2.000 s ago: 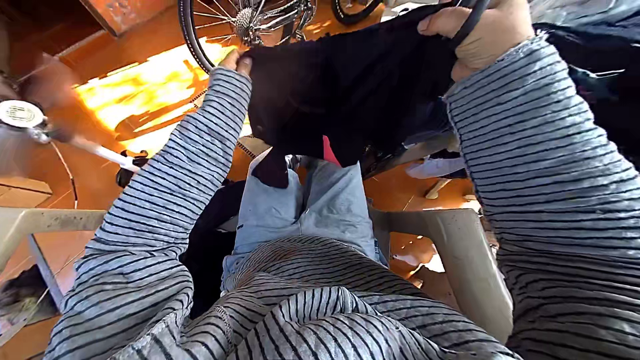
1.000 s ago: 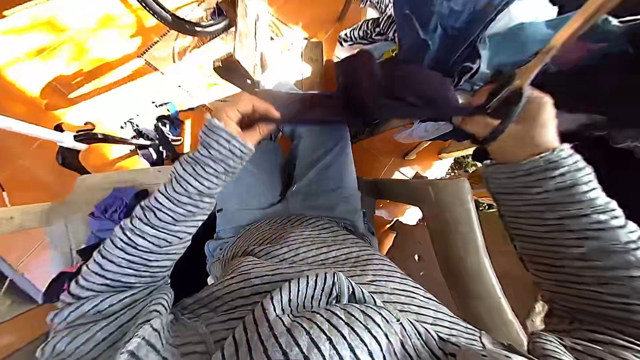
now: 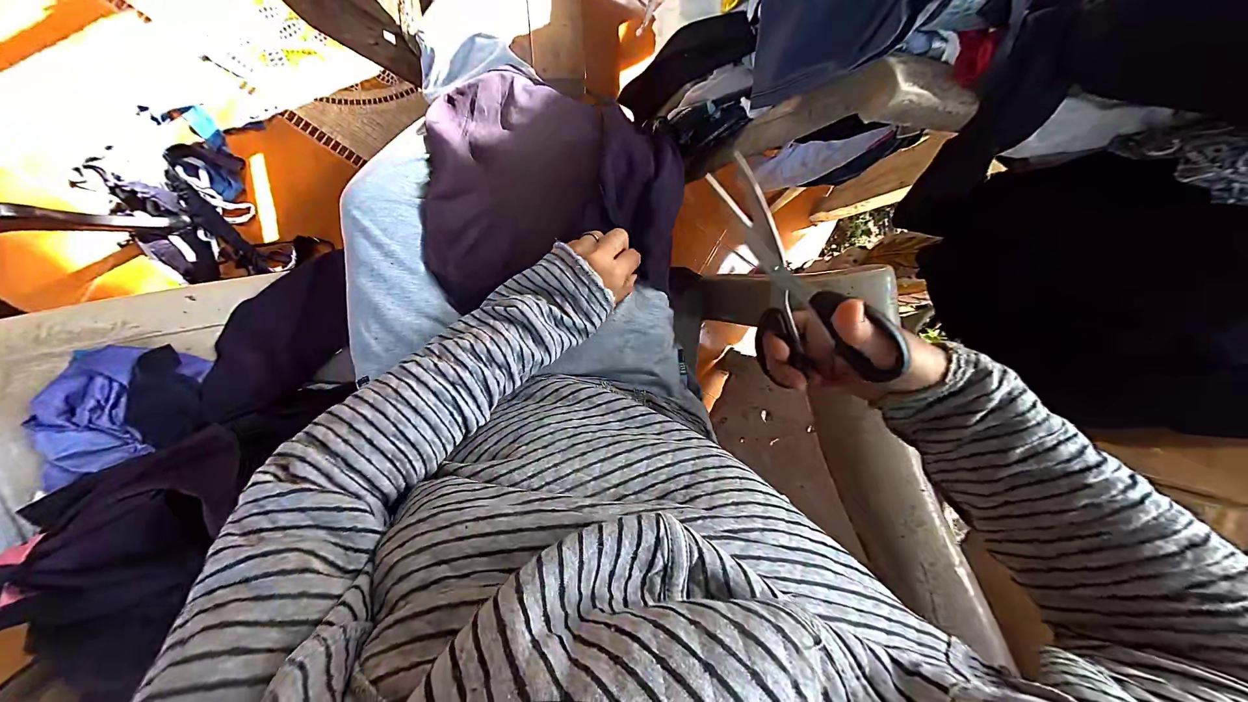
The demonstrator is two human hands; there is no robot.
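A dark purple cloth (image 3: 517,175) lies over my knees, on light blue jeans (image 3: 385,253). My left hand (image 3: 610,263) rests at the cloth's near right edge with its fingers curled; whether it pinches the fabric is hard to tell. To the right, my right hand (image 3: 829,346) holds a pair of scissors (image 3: 770,244) with black handles, thumb and fingers in the loops. The scissor blades are parted and point up and away, to the right of the cloth and apart from it.
Plastic chair armrests flank me, the right one (image 3: 868,487) below the scissors. Blue and dark cloths (image 3: 88,409) lie at the left. A large black cloth (image 3: 1072,292) and piled garments are at the right. Tangled straps (image 3: 205,205) lie on the orange floor.
The dark cloth, held stretched between both hands in the earlier frames, now lies on my lap. My left hand has come down to its near edge. The view has shifted.
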